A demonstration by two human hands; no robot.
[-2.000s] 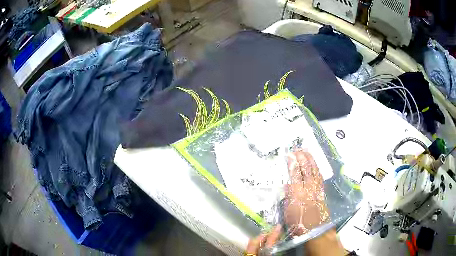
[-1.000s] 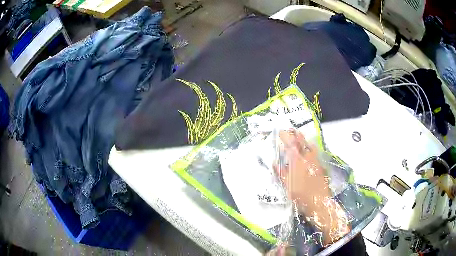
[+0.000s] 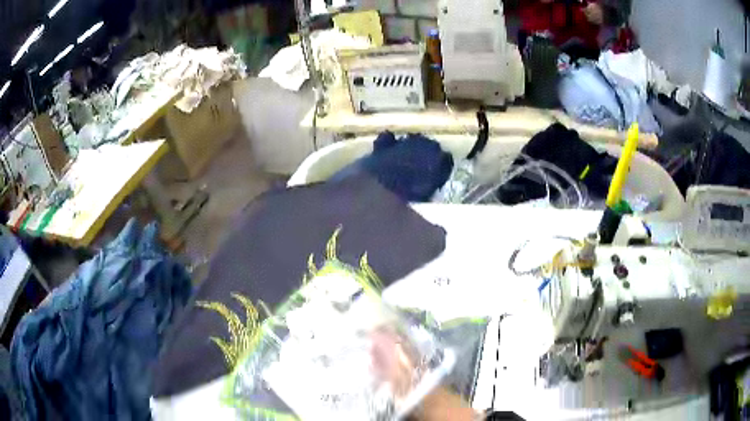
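A clear plastic bag with a yellow-green edge [image 3: 259, 377] lies over the dark grey garment [image 3: 275, 238] and the table's near part. White printed paper [image 3: 333, 329] shows inside it. My right hand [image 3: 396, 362] is blurred, at the bag's right part, seemingly inside it. A pale strip lies by my fingers; whether I hold it is unclear. My left hand is not in view. Yellow-green embroidery [image 3: 240, 325] shows on the garment beside the bag.
The sewing machine [image 3: 633, 288] stands right, with orange-red snips [image 3: 644, 363] on it. A blue denim heap [image 3: 90, 329] is at left. Dark cloth [image 3: 411, 164] and pale tubing [image 3: 543, 177] lie behind the table. Part of a person in red [image 3: 559, 20] shows at the back.
The view has tilted up and turned right, showing more of the machine and background. My right hand has moved within the bag area. My left hand has gone out of view.
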